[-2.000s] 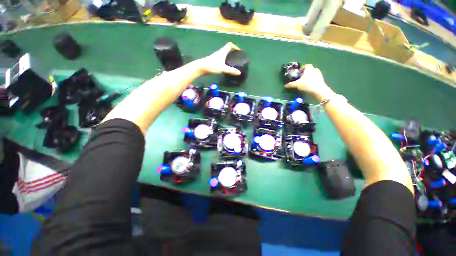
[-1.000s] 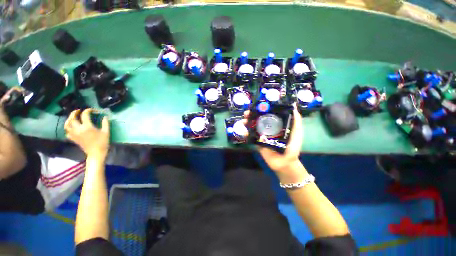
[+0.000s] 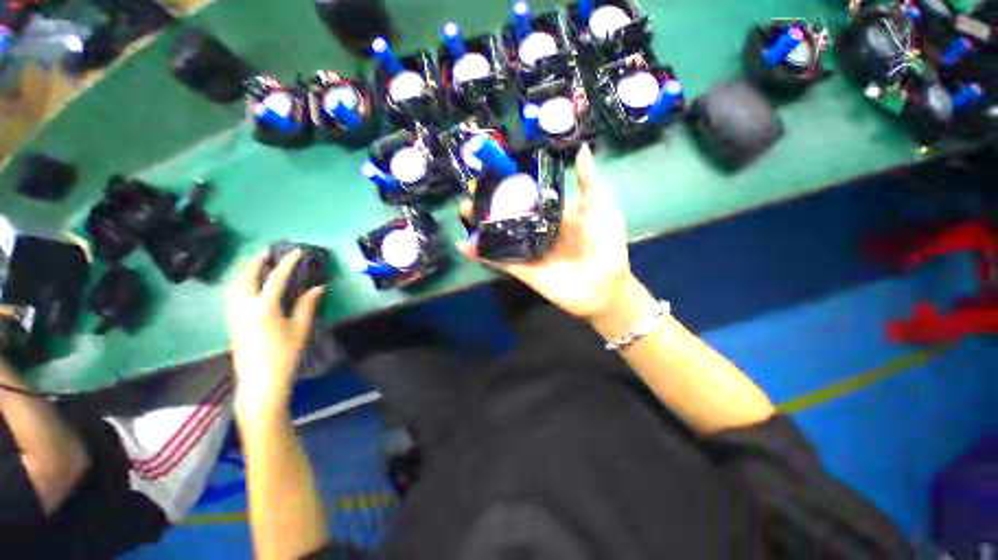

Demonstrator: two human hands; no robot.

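My right hand [image 3: 585,246] holds a half-built unit [image 3: 514,208], an open black shell with a white disc and a blue battery, above the bench's front edge. My left hand [image 3: 268,317] grips a black back cover [image 3: 298,268] to the left of it; the fingers hide part of the cover. More half-built units with white discs and blue batteries stand in rows behind, one [image 3: 399,249] between my hands. A closed unit [image 3: 735,126] stands right of the rows.
Loose black shells [image 3: 175,235] lie at the left beside a black-and-white box [image 3: 44,284]. Another person's arm [image 3: 44,443] is at the lower left. A wired heap [image 3: 908,66] lies at the upper right. Closed black units [image 3: 208,66] stand at the back left. A red stool [image 3: 952,284] is on the floor.
The view has turned and shifted. My left hand, empty one second ago, has taken a black back cover and come nearer my right hand. My right hand still holds the half-built unit.
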